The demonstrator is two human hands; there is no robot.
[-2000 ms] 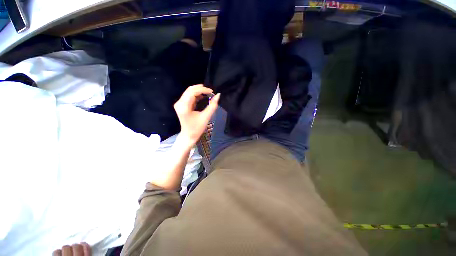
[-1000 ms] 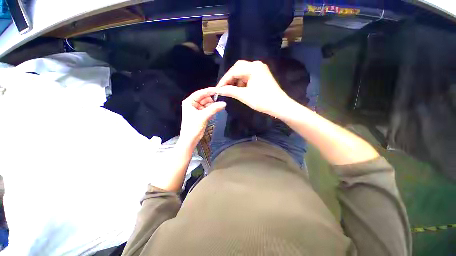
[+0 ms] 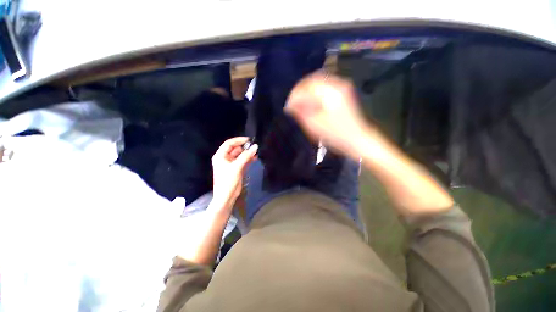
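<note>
A dark garment [image 3: 283,143] lies over my lap and hangs up toward the table edge. My left hand [image 3: 233,159] pinches a tiny dark spot with a bit of the garment between thumb and fingertips at the garment's left edge. My right hand [image 3: 323,109] is raised over the garment, right of and apart from my left hand. It is motion-blurred, and I cannot tell if its fingers hold anything. No needle or thread can be made out. A small white patch [image 3: 320,152] shows beside the dark cloth.
The curved white tabletop [image 3: 274,15] crosses the top, with a dark rectangular object [image 3: 11,46] at its left. Large white garments [image 3: 79,207] fill the left side. Dark hanging cloth [image 3: 506,122] is at the right. Yellow-black tape [image 3: 524,275] marks the green floor.
My right hand came in from out of view to meet my left hand, then moved away right and blurred. My left hand keeps its pinch. The view has tilted, showing more tabletop.
</note>
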